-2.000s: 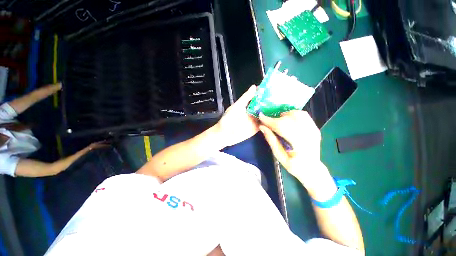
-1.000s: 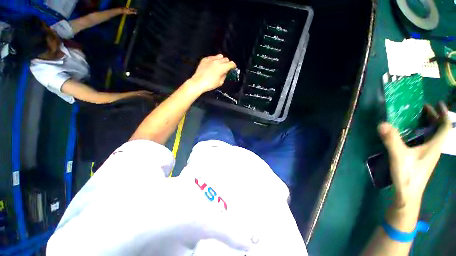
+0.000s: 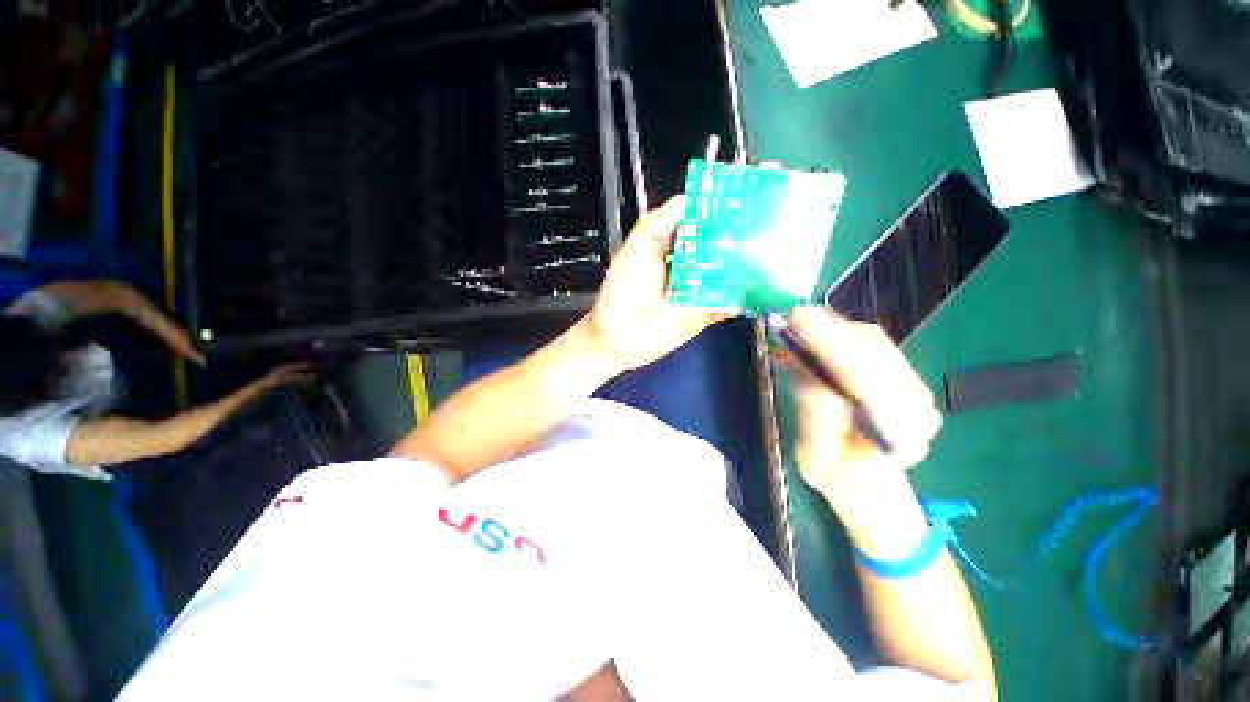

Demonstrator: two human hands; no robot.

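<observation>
A green circuit board with pale solder dots is held up over the bench's near edge. My left hand grips its left and lower side. My right hand, with a blue strap on the wrist, holds a thin dark pen. The pen's tip is at the board's lower edge; whether it touches cannot be told. A black slotted tray lies to the left, with several thin board edges showing in its right-hand slots.
On the green mat lie a black phone, a dark flat strip, white papers and a blue coiled cord. A shiny black bulk stands at far right. Another person's arms reach near the tray at left.
My left hand has come back from the tray and now holds a board. My right hand has moved from the papers to this board, with a pen. The board on the papers is gone.
</observation>
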